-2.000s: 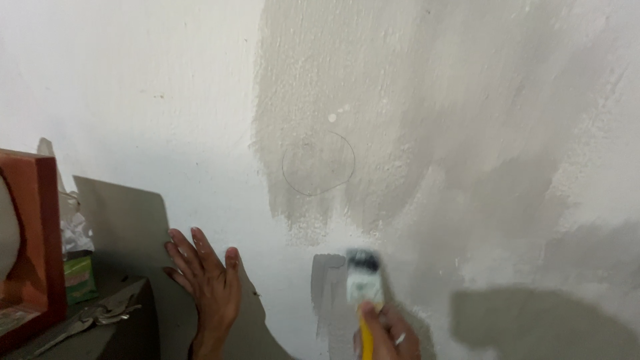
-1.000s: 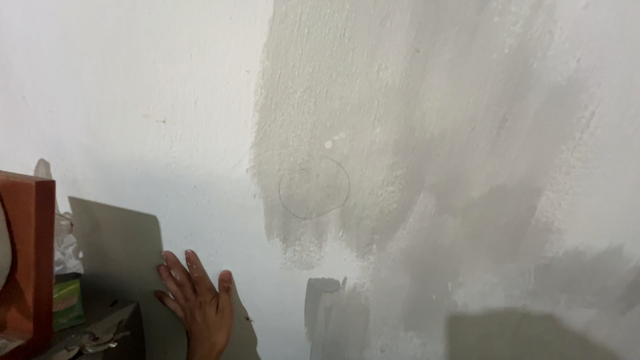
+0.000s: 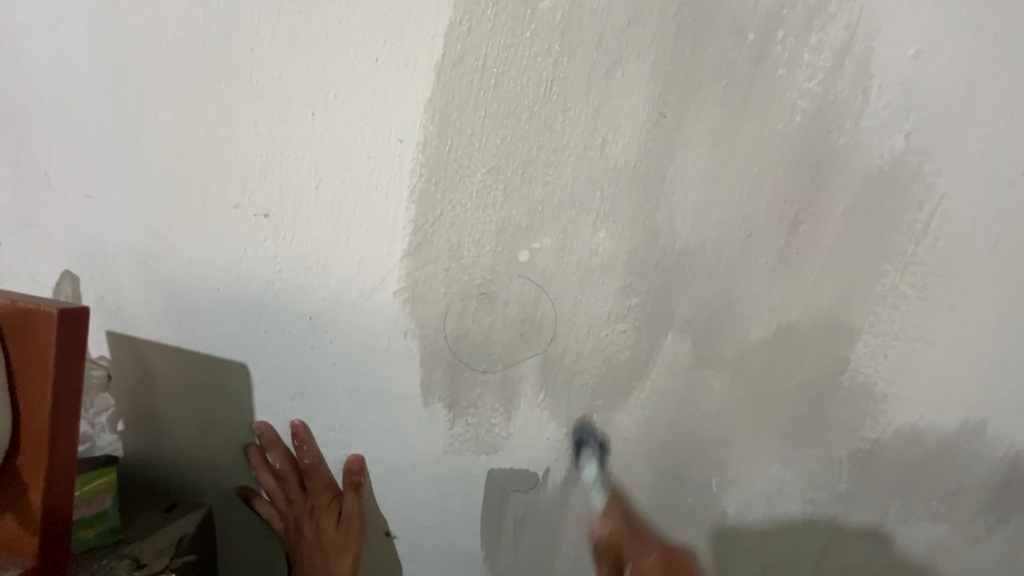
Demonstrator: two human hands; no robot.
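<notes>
My left hand [image 3: 308, 500] rests with its fingers spread against the white wall [image 3: 320, 160], white specks on its fingers. At the lower right of centre my right hand [image 3: 636, 536], blurred, grips a paintbrush [image 3: 590, 456]; its dark bristles point up and are at the wall. Grey paint [image 3: 544, 176] covers a broad upright area of the wall, with a thin drawn circle [image 3: 554, 320] in it. A darker grey stroke [image 3: 508, 512] lies left of the brush. The handle of the brush is mostly hidden by my hand.
At the left edge stands an orange-brown framed object [image 3: 64, 432]. Beside it are crumpled clear plastic [image 3: 100, 408], a green packet [image 3: 96, 500] and a dark surface [image 3: 184, 544] with an object on it that I cannot make out. Shadows fall across the lower wall.
My right hand and the brush, out of view one second ago, are back in view at the wall. The left hand stays against the wall.
</notes>
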